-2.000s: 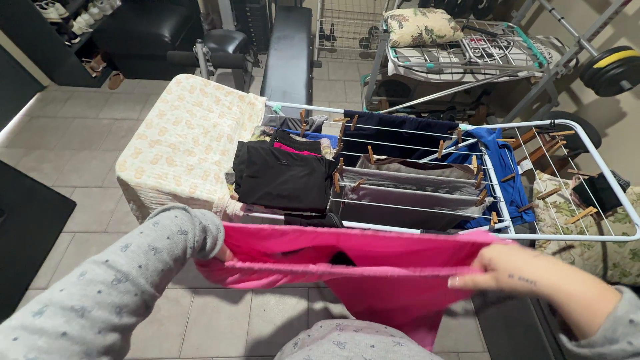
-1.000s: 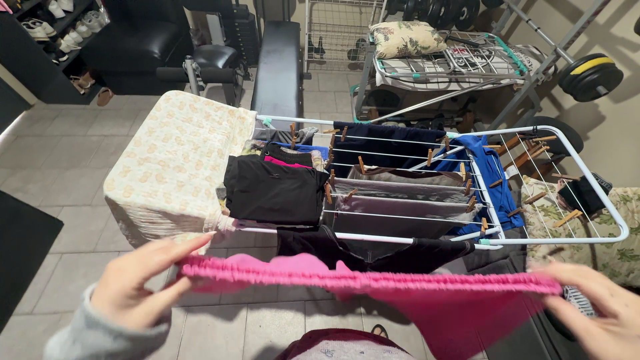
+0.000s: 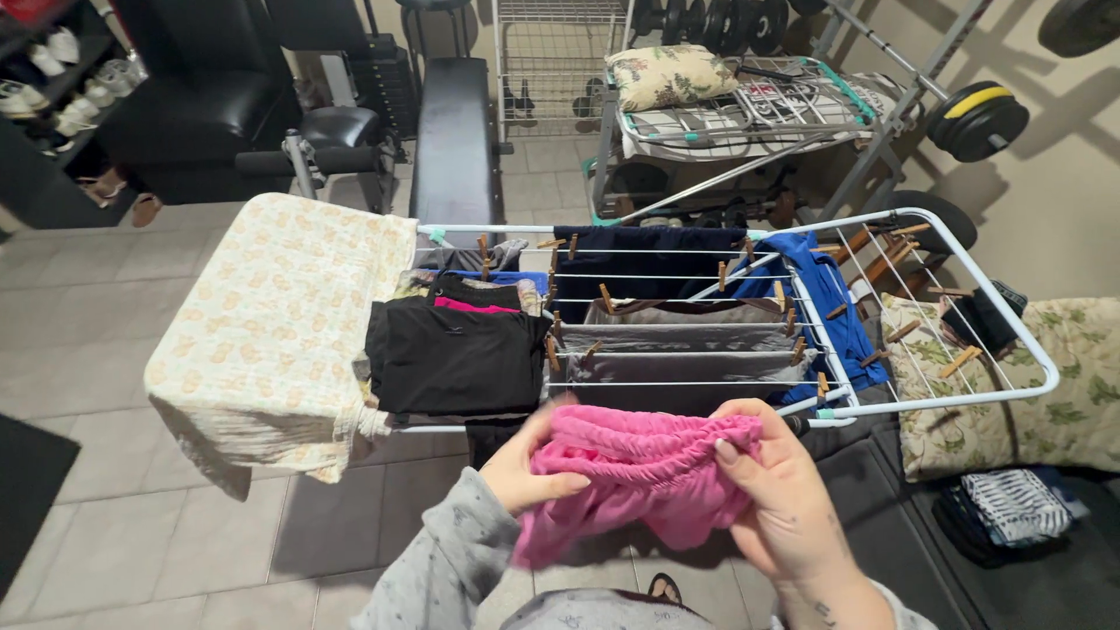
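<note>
A pink garment with a gathered elastic waistband (image 3: 639, 472) is bunched between my two hands, in front of a white folding drying rack (image 3: 954, 402). My left hand (image 3: 534, 464) grips its left end, thumb on top. At its right end, my right hand (image 3: 774, 486) pinches the gathered band. Just beyond lie folded black clothes (image 3: 455, 359) on the rack. Grey cloths (image 3: 682, 372), a navy cloth (image 3: 652, 249) and a blue garment (image 3: 840, 324) hang there with wooden clothespins (image 3: 604, 299). A cream patterned cloth (image 3: 271, 324) drapes over the rack's left end.
Behind the rack stand a black padded bench (image 3: 452, 140) and a barbell with weight plates (image 3: 976, 121). A floral pillow (image 3: 669, 77) rests on another folded rack. At right are a leafy-patterned cushion (image 3: 1032, 385) and a folded striped cloth (image 3: 1019, 507). Shoes fill a shelf (image 3: 70, 87) at upper left.
Both hands have come closer together. The pink garment, stretched wide between them one second ago, is now bunched up.
</note>
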